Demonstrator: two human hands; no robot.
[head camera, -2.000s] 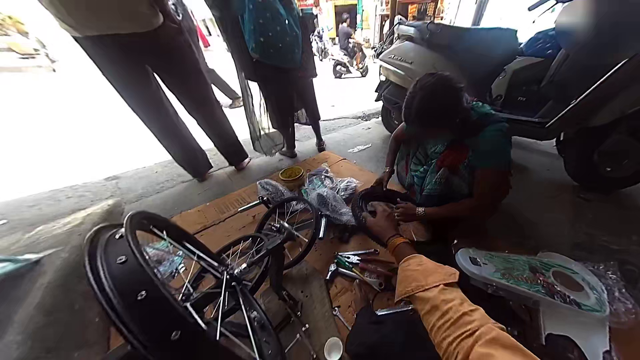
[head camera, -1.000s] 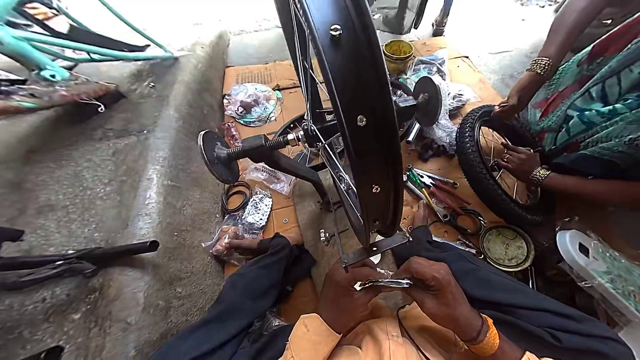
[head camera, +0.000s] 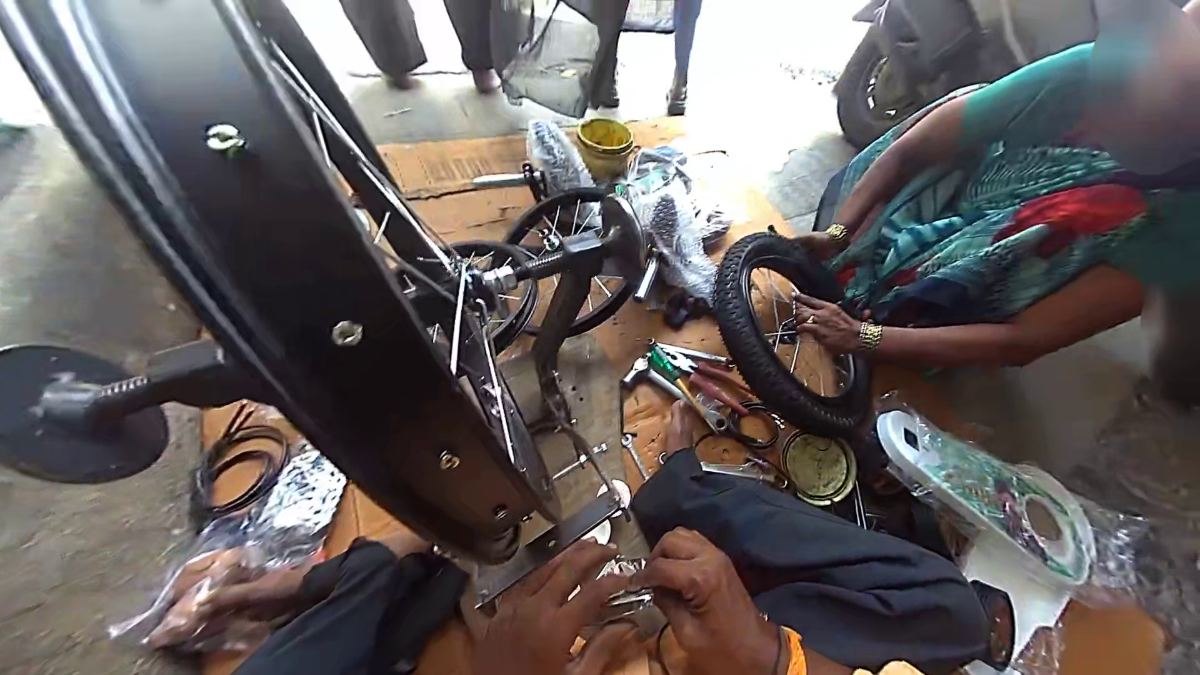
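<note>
Low in the view, my left hand (head camera: 553, 609) and my right hand (head camera: 698, 595) pinch a small shiny item (head camera: 621, 591) between them; its kind is unclear. Just above my fingers is a flat dark metal bar (head camera: 548, 548) at the lower end of a black wheel rim (head camera: 309, 281). The rim stands upright and tilted in a truing stand, with a round black disc (head camera: 80, 412) on a threaded rod at its left. An orange band circles my right wrist.
At right a person's hands (head camera: 830, 323) hold a small tyred wheel (head camera: 741, 328). Pliers (head camera: 694, 375) and other tools, a round tin (head camera: 818, 466), a yellow pot (head camera: 605, 141), spoked wheels (head camera: 572, 253) and a printed chain guard (head camera: 994, 497) lie around on cardboard. A scooter (head camera: 881, 89) stands behind.
Two seconds ago my hand reached toward the other person's wheel; a second ago both hands were together below the rim, as they are now. The view has swung considerably.
</note>
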